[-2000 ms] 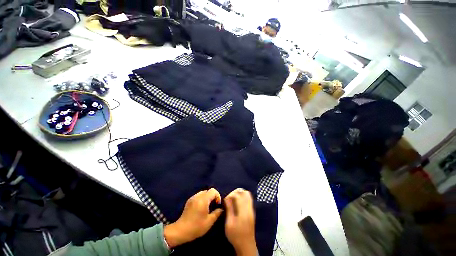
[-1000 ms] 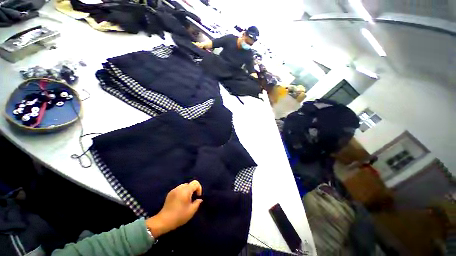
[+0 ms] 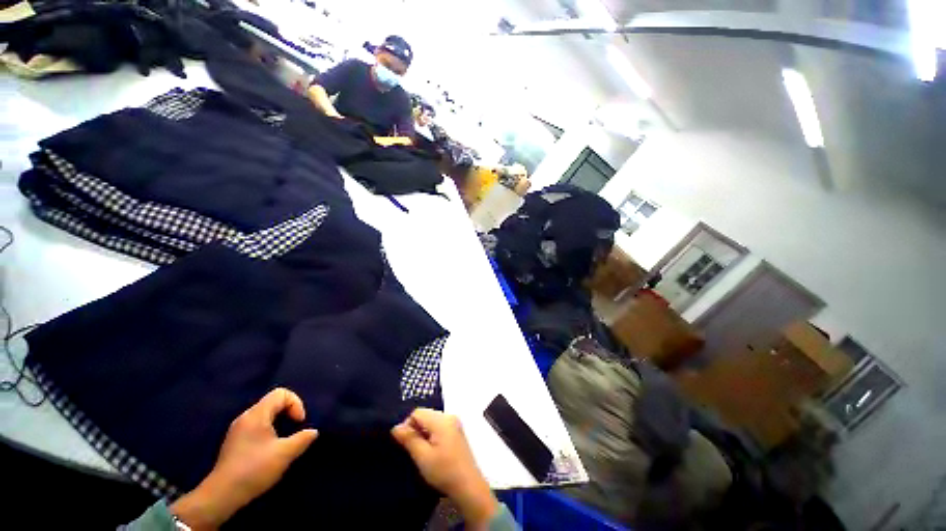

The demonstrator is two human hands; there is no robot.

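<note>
A dark navy quilted vest [image 3: 207,342] lies spread over the white table [image 3: 415,249], with gingham lining [image 3: 423,369] showing at its armhole and lower left edge. My left hand [image 3: 259,446] pinches the vest's edge between thumb and fingers. My right hand [image 3: 436,446] is to the right over the vest, thumb and fingertips pinched together. No needle or thread can be made out between the hands, so what the right fingertips hold is unclear.
A stack of vests [image 3: 187,176] lies beyond. A black phone [image 3: 519,436] is at the right table edge. Loose thread [image 3: 12,358] lies at far left. A masked person [image 3: 368,93] handles dark garments across the table. A blue crate [image 3: 565,512] is below the edge.
The view has turned right, so the button tray has left the picture. My right hand, out of view one second ago, is back over the vest. My left hand stays at the vest edge.
</note>
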